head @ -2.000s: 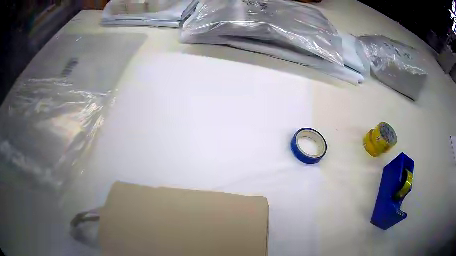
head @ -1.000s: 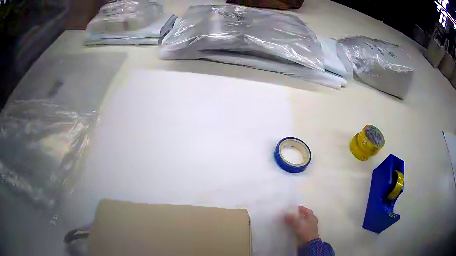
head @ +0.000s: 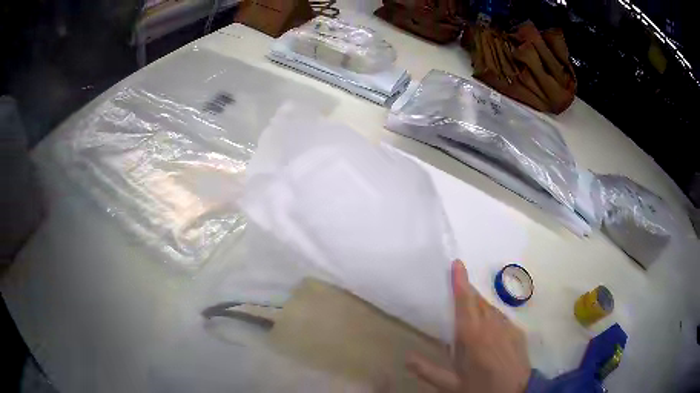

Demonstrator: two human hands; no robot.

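Observation:
A white tissue sheet [head: 361,207] is raised and blurred, bulging across the middle of the table. My right hand [head: 491,345], bare with a blue sleeve, has its fingers on the sheet's right edge and appears to grip it. A beige tote bag [head: 345,330] lies at the lower middle, below the raised sheet, its right end partly behind my hand. Its thin handle [head: 245,311] points left. Flat white sheets [head: 483,222] lie beneath. My left hand is out of the picture.
Clear plastic bags [head: 169,176] lie left. A blue tape roll [head: 513,285], yellow tape rolls [head: 594,305] and a blue dispenser [head: 606,349] lie right. Plastic-covered packs [head: 491,138] and brown bags [head: 529,65] are at the far side.
The view has turned, showing more of the far left. My right hand has moved up to the sheet's edge beside the bag. The tissue sheet, flat before, is now lifted.

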